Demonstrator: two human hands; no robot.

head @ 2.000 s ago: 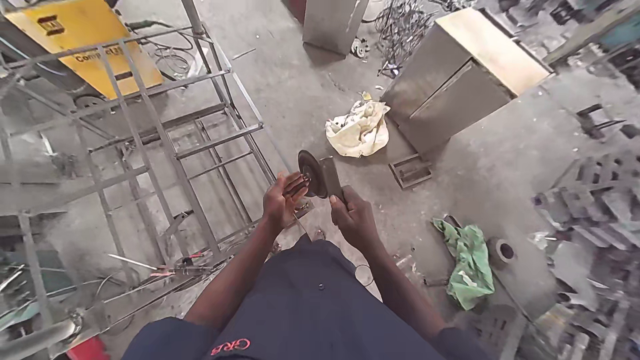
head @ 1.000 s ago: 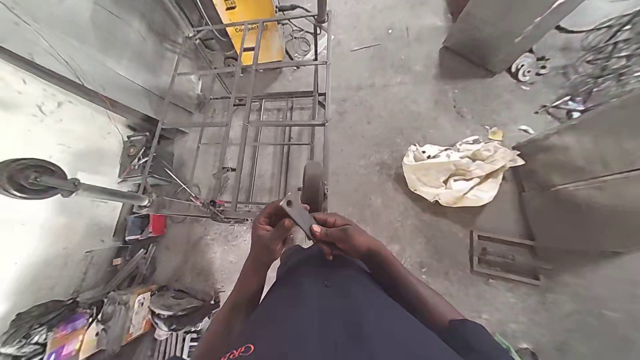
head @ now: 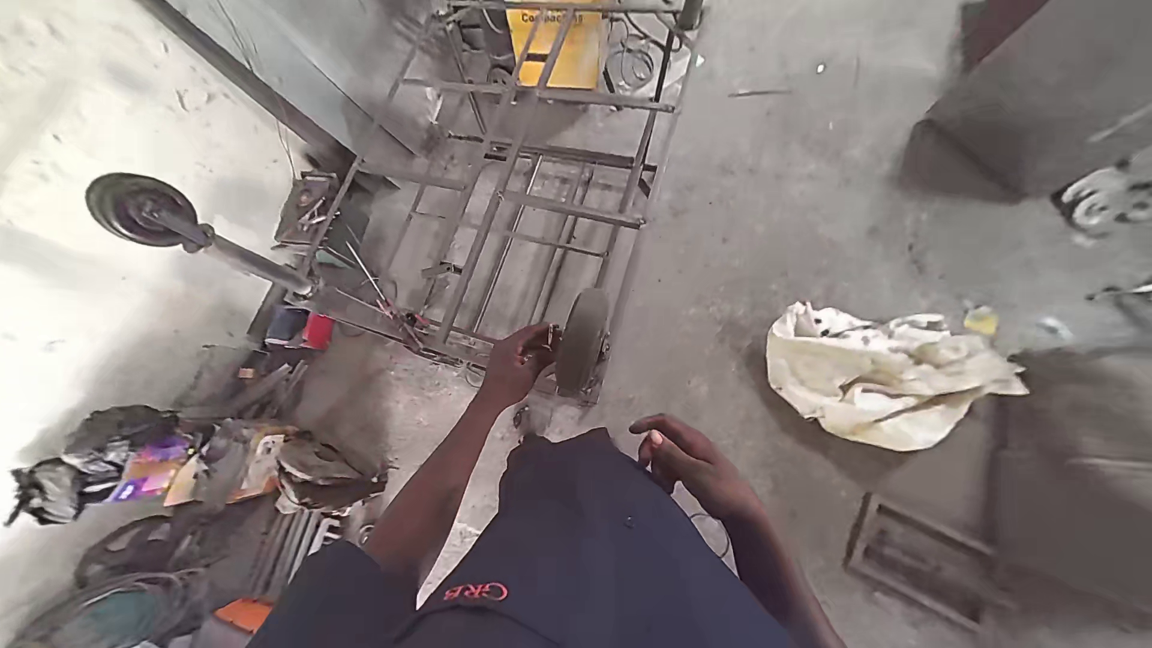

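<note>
My left hand reaches forward, its bent fingertips close against the left side of a dark upright wheel. A small piece shows at the fingertips, but whether the hand grips it or the wheel is unclear. The wheel stands by the near right corner of a welded metal-tube frame. Nearer to me and to the right, my right hand is off the wheel, with its fingers loosely bent, apart and nothing seen in them. Another wheel on a metal tube sticks out to the left of the frame.
A cream sack lies on the concrete floor at right, above a rectangular metal frame. Grey metal cabinets stand further right. Scrap and bags are piled at lower left. A yellow machine is beyond the tube frame.
One second ago both hands were together at a flat grey plate with a hole; my right hand has since come away to the right, and the plate no longer shows. The view has shifted.
</note>
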